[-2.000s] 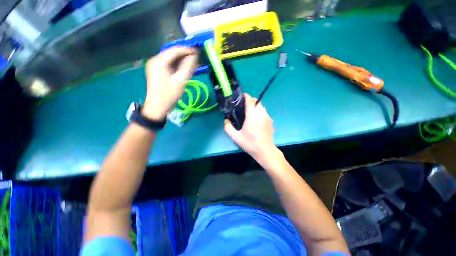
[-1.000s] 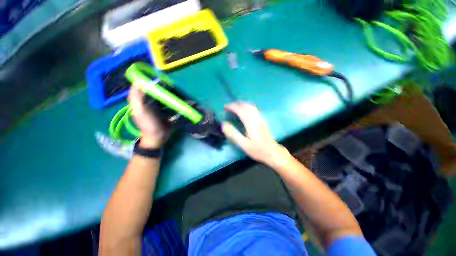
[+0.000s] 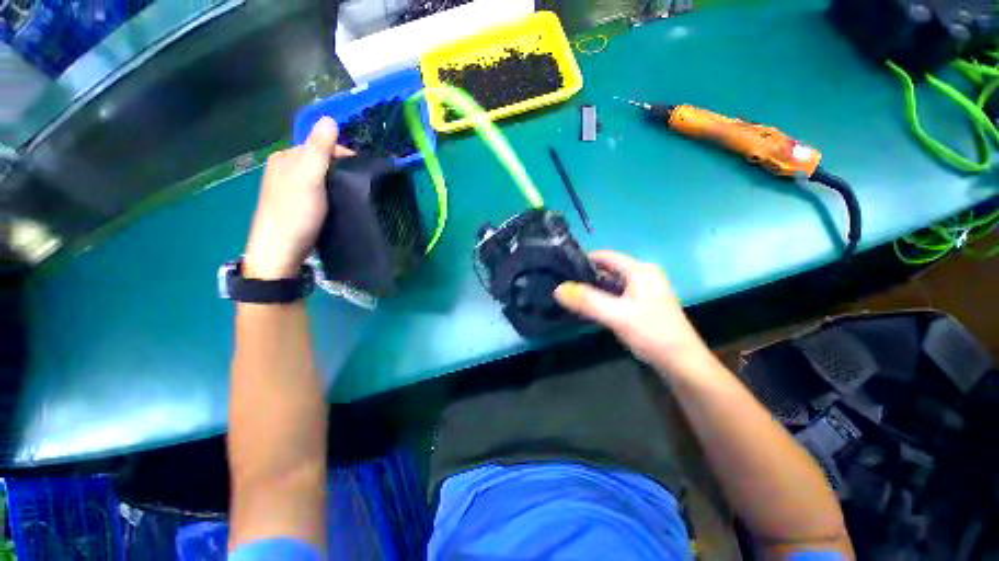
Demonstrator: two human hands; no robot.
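Observation:
My left hand (image 3: 287, 208), with a black wrist band, holds a black housing shell (image 3: 359, 225) by its left side, in front of the blue tray. My right hand (image 3: 635, 305) grips the black fan module (image 3: 535, 272), its thumb on the round fan. The two parts are apart. A green cable (image 3: 498, 148) rises from the fan module, arches near the trays and comes down beside the shell; whether it passes through the shell is hidden. A thin dark rod (image 3: 571, 190) lies on the mat beyond my right hand.
Blue tray (image 3: 311, 118), yellow tray (image 3: 574, 79) and white box (image 3: 353, 46) stand at the back. A grey block (image 3: 589, 123) and orange screwdriver (image 3: 745, 140) lie on the mat. Another black unit (image 3: 915, 31) is at far right. A carton of black parts (image 3: 865, 405) is below right.
The shell and fan module, earlier together between my hands, are now apart, with the shell at left and the module at right. The view has shifted too.

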